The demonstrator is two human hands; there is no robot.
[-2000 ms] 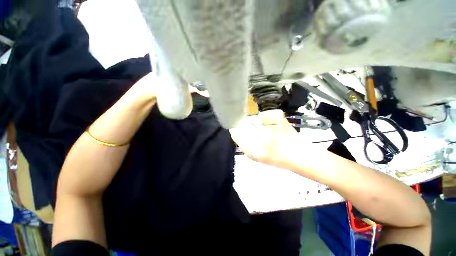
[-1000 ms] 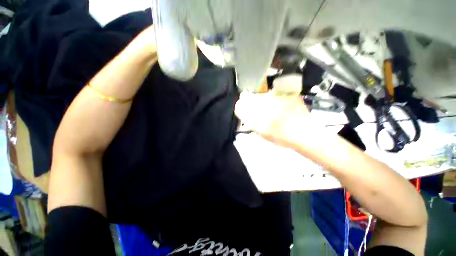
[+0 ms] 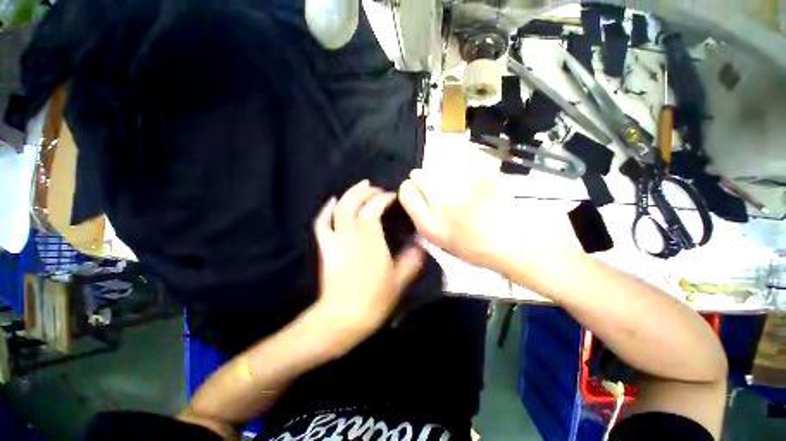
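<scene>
The black garment (image 3: 215,164) lies in a large soft mass at the left and centre, with an edge running up towards the machine's needle area. My left hand (image 3: 358,258) rests on its near part, fingers on the cloth, thumb towards the right. My right hand (image 3: 448,211) is beside it at the table's edge, with its fingertips closed on the garment's edge. A dark fold of cloth lies between the two hands. The sewing machine head (image 3: 414,34) is above, partly cut off by the top of the picture.
Large shears (image 3: 659,202), silver snips (image 3: 543,159), a wooden-handled tool (image 3: 665,129) and black fabric pieces (image 3: 589,227) lie on the white table at right. A tan block (image 3: 453,108) sits near the needle area. A red basket (image 3: 595,379) and blue bin (image 3: 547,370) are below right.
My left hand has come from behind the machine head down to the garment's near part. The garment has shifted and bunched at left. The view has tilted, showing more table.
</scene>
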